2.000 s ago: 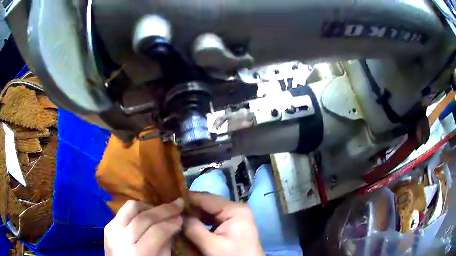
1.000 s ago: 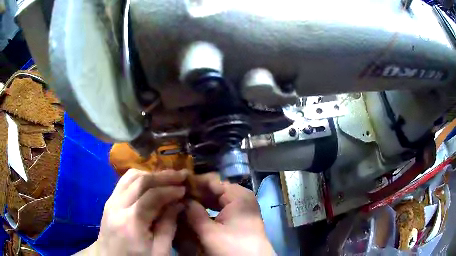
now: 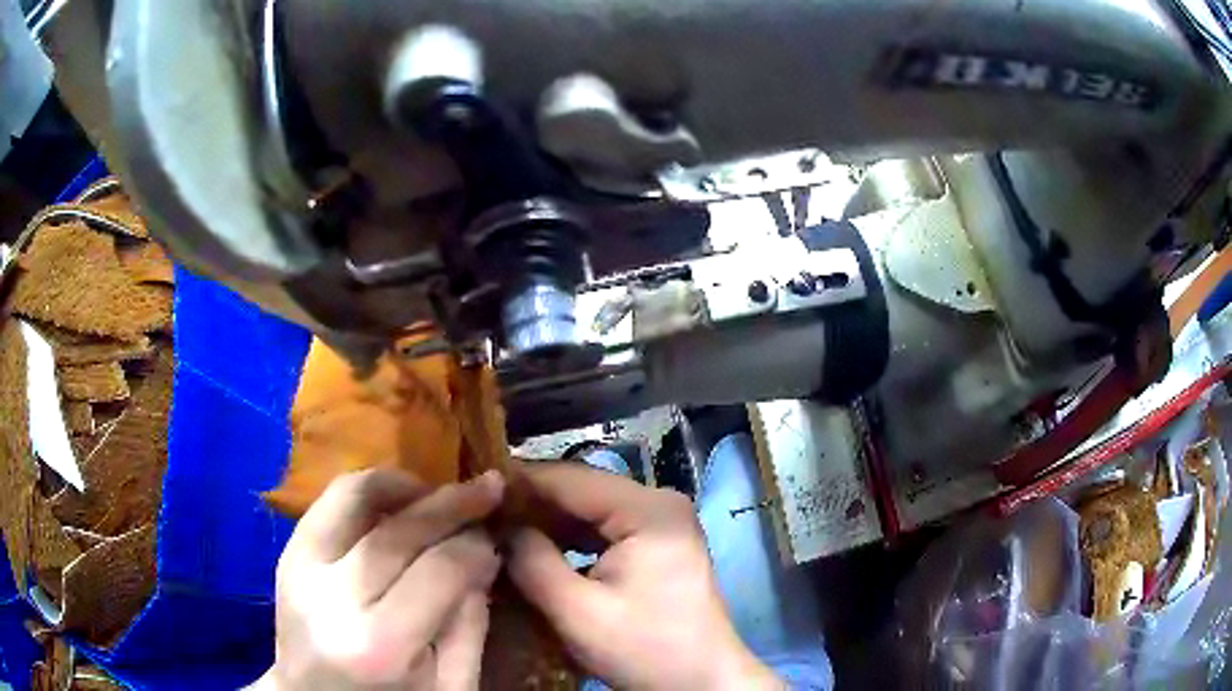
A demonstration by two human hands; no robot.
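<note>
An orange-tan leather workpiece (image 3: pixel 374 416) hangs below the sewing machine head, its upper end at the presser foot and needle area. My left hand (image 3: pixel 385 581) pinches its layered edge from the left. My right hand (image 3: pixel 622 567) pinches the same edge from the right, its fingertips close to my left ones. A darker brown fuzzy part (image 3: pixel 520 648) of the workpiece shows below, between my hands. The needle tip itself is too blurred to make out. The ribbed silver tension dial (image 3: pixel 538 313) is above my hands.
The grey machine body (image 3: pixel 757 68) fills the top. The cylinder arm (image 3: pixel 743 354) runs to the right. A blue bin (image 3: pixel 230 473) at left holds brown cut pieces (image 3: pixel 108 500) with a white slip (image 3: pixel 52 412). A clear plastic bag (image 3: pixel 993 594) with pieces is lower right. Blue-jeaned knees are below.
Since one second ago the machine sits higher in view and more of the orange workpiece shows above my hands. My fingertips are farther below the tension dial. Both hands still grip the edge.
</note>
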